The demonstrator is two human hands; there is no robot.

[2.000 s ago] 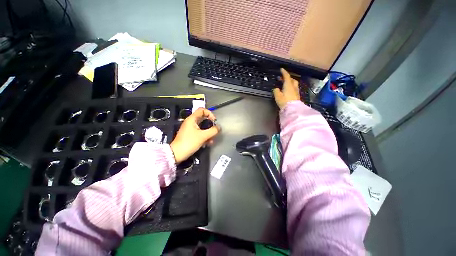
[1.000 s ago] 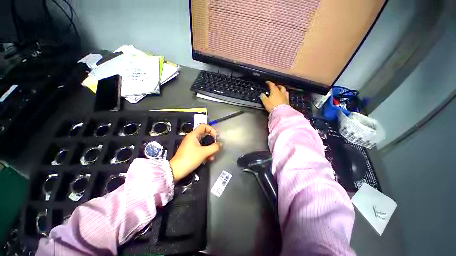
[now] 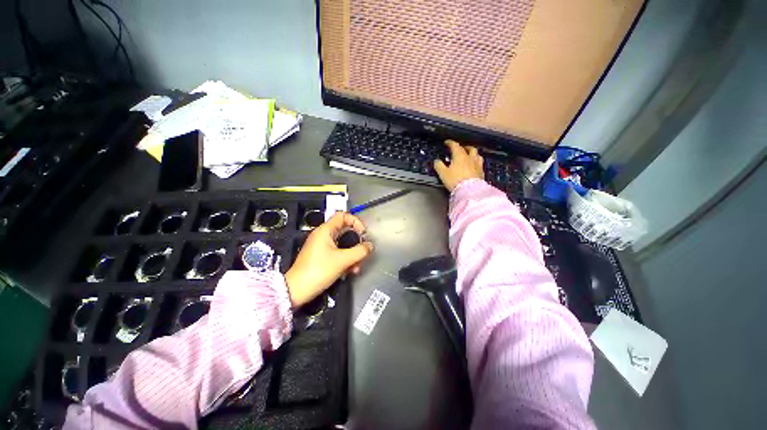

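My left hand [image 3: 326,256] is above the right part of the black foam tray [image 3: 290,369] and holds a small round dark module [image 3: 349,238] between its fingertips. Round modules with silvery rims sit in the tray's pockets; one with a bluish face [image 3: 257,256] lies just behind my left wrist. My right hand [image 3: 460,165] rests on the right part of the black keyboard [image 3: 383,151], fingers apart, holding nothing visible. A white barcode label [image 3: 372,312] lies on the desk right of the tray.
A barcode scanner [image 3: 431,277] lies partly under my right sleeve. A pen [image 3: 380,201] lies above the tray. The phone [image 3: 181,160] and papers [image 3: 227,126] are at the back left. The monitor [image 3: 471,59], white basket [image 3: 607,217], mouse [image 3: 589,273] and paper slip [image 3: 631,348] are right.
My right hand has moved left along the keyboard from its far right side. The left hand still holds the round module. The view has tilted slightly, so the desk items appear lower.
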